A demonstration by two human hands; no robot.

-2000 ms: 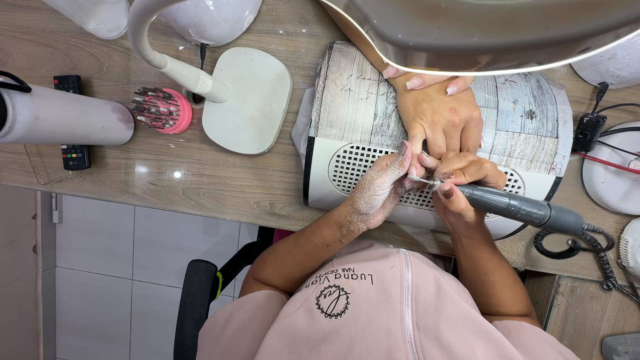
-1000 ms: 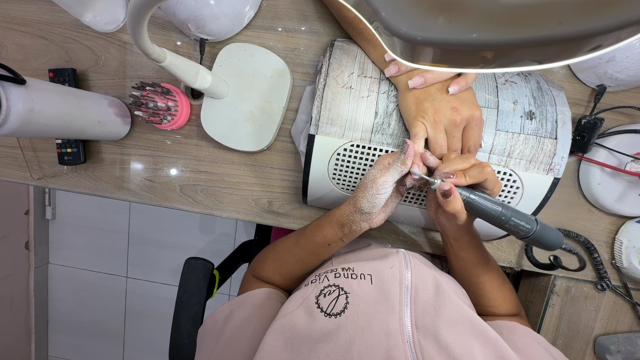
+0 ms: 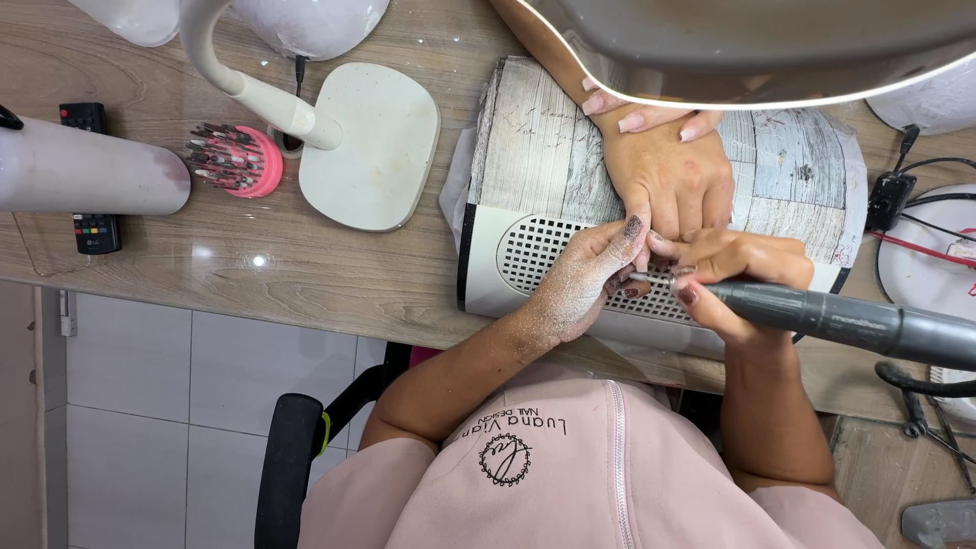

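Observation:
My left hand (image 3: 583, 286), dusted with white powder, grips a finger of another person's hand (image 3: 675, 171). My right hand (image 3: 743, 274) holds a grey electric nail drill (image 3: 823, 316), its metal bit pointing left at the nail of the held finger. Whether the bit touches the nail cannot be told. Both hands are over the perforated grille (image 3: 534, 255) of a white nail dust collector (image 3: 488, 282). The other person's hand lies palm down on its wood-patterned cover (image 3: 534, 152), with that person's second hand across the wrist, partly hidden by a lamp head.
A large lamp head (image 3: 732, 53) hangs over the top right. Left of the dust collector are a white lamp base (image 3: 374, 152), a pink holder of drill bits (image 3: 267, 164), a whitish cylinder (image 3: 99, 168) and a remote control (image 3: 97, 232). Cables (image 3: 938, 198) lie at the right.
The rear end of the drill has swung up, so the drill lies nearer to level than one second ago. My left hand keeps its grip on the other person's finger.

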